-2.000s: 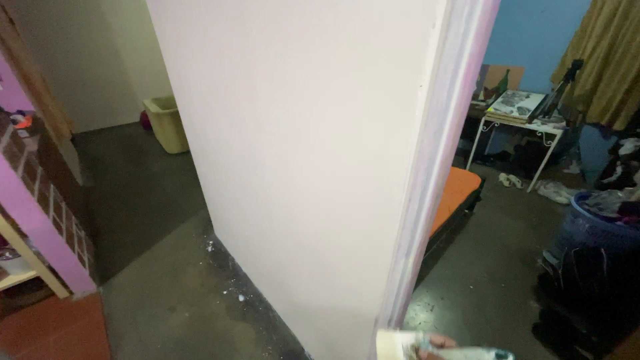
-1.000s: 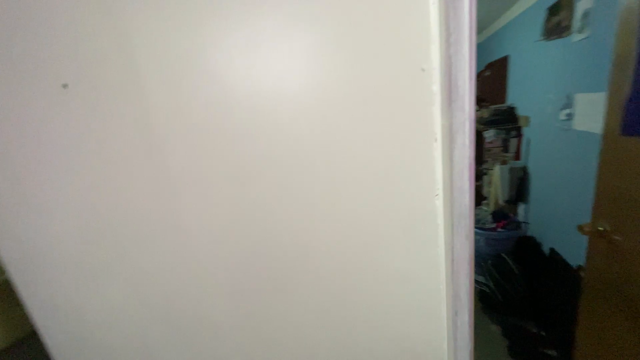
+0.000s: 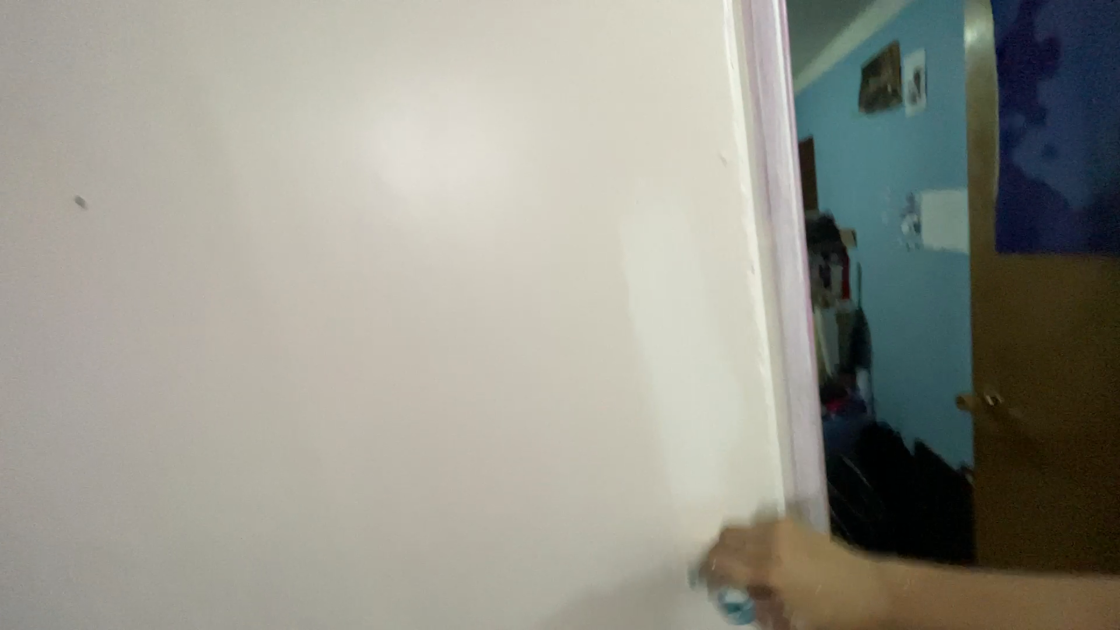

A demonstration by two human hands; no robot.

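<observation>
My right hand (image 3: 770, 564) comes in from the lower right, its fingers closed on a tool with a blue part (image 3: 735, 604). Motion blur and the fingers hide the rest of the tool, so its kind is unclear. Hand and tool are at the pale wall (image 3: 437, 350), near its right edge. Above the hand runs a wetter-looking, lighter vertical streak (image 3: 674, 350) on the wall. The purple-white door frame (image 3: 787, 262) rises just right of that edge. My left hand is out of view.
Beyond the frame lies a room with a blue wall (image 3: 901, 332), a brown wooden door (image 3: 1041, 437) with a handle, and a dark blue cloth or poster (image 3: 1059, 122) on it. Piled belongings (image 3: 840, 324) and a dark heap (image 3: 910, 499) stand against that wall.
The view has risen from the floor to the upper wall. My right hand, out of sight one second ago, is now in view at the lower right. The lighter streak has appeared on the wall.
</observation>
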